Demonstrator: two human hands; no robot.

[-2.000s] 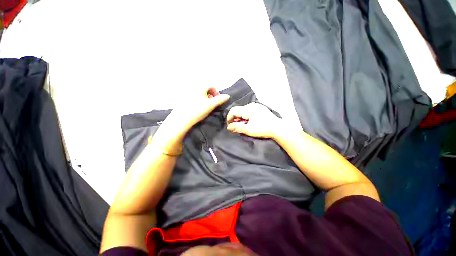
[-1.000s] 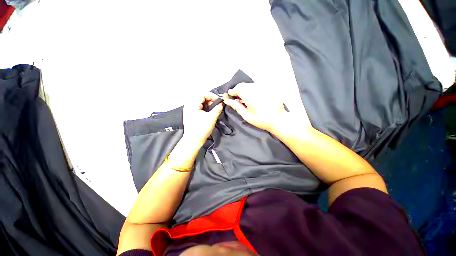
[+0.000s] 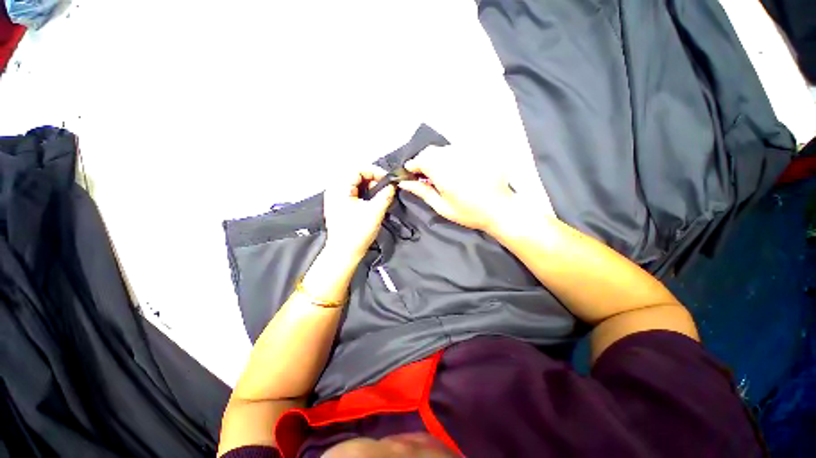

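Note:
A dark grey skirt (image 3: 447, 282) lies in front of my body, its waistband (image 3: 276, 225) towards the far side. A small white care label (image 3: 386, 279) shows on its middle, with a dark loop above it. My left hand (image 3: 358, 210) pinches the waistband from the left. My right hand (image 3: 452, 192) pinches the same part close beside it, the fingertips of both hands almost touching. Something tiny and dark shows between the fingertips; I cannot tell what it is.
The skirt lies on a white table (image 3: 268, 89). Dark garments (image 3: 54, 295) hang over the left edge. More grey garments (image 3: 626, 116) drape over the table at the right. A blue floor (image 3: 743, 286) shows at the lower right, with something red at the right rim.
My hands were apart two seconds ago; my right hand moved up and my left hand turned, and both came together on the waistband. Over the last second they have hardly moved.

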